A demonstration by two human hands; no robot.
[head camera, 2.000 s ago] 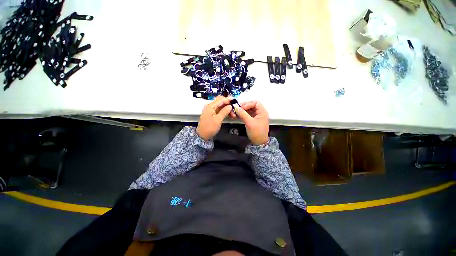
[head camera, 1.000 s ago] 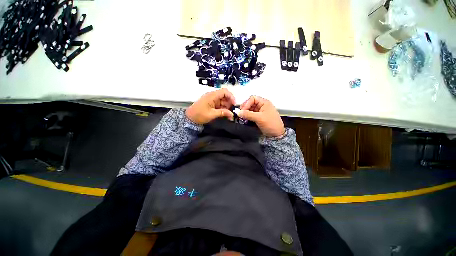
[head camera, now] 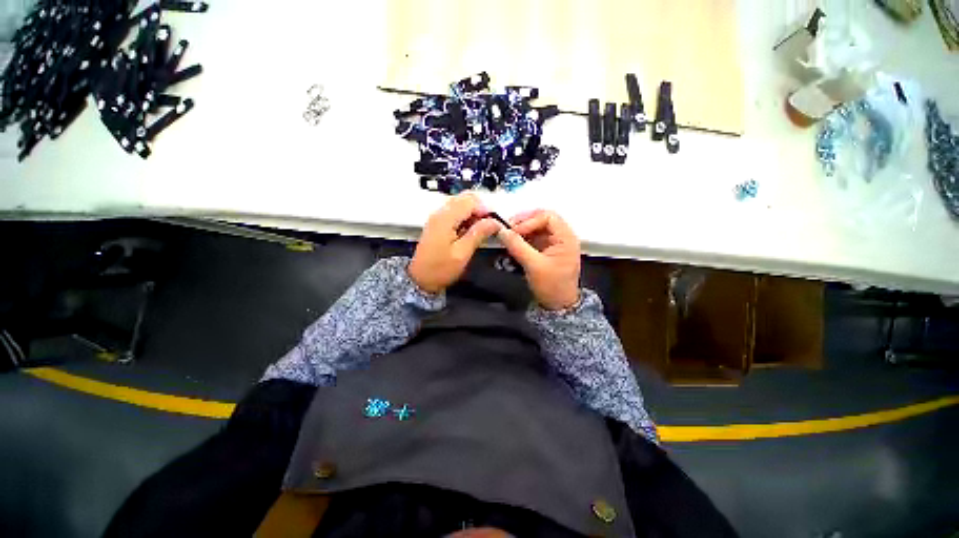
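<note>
My left hand (head camera: 446, 244) and my right hand (head camera: 548, 255) meet just in front of the table's near edge. Both pinch a small black strap (head camera: 498, 220) between the fingertips; much of it is hidden by the fingers, and any fitting on it cannot be made out. A tangled heap of assembled fobs (head camera: 473, 135), black with silver-blue glints, lies on the table just beyond my hands. A short row of loose black strap tabs (head camera: 609, 133) with pale dots lies right of the heap.
Unassembled straps (head camera: 65, 65) spread at far left. Small rings (head camera: 315, 104) lie left of the heap. Tiny fittings (head camera: 746, 189), a clear bag (head camera: 873, 158) and dark hardware (head camera: 943, 158) are at right. A beige board (head camera: 568, 47) lies behind. Cardboard boxes (head camera: 712, 321) stand below the table.
A second ago my hands were slightly lower and the strap was held bent; now they are a little higher and it shows as a thin dark edge. The view has shifted slightly.
</note>
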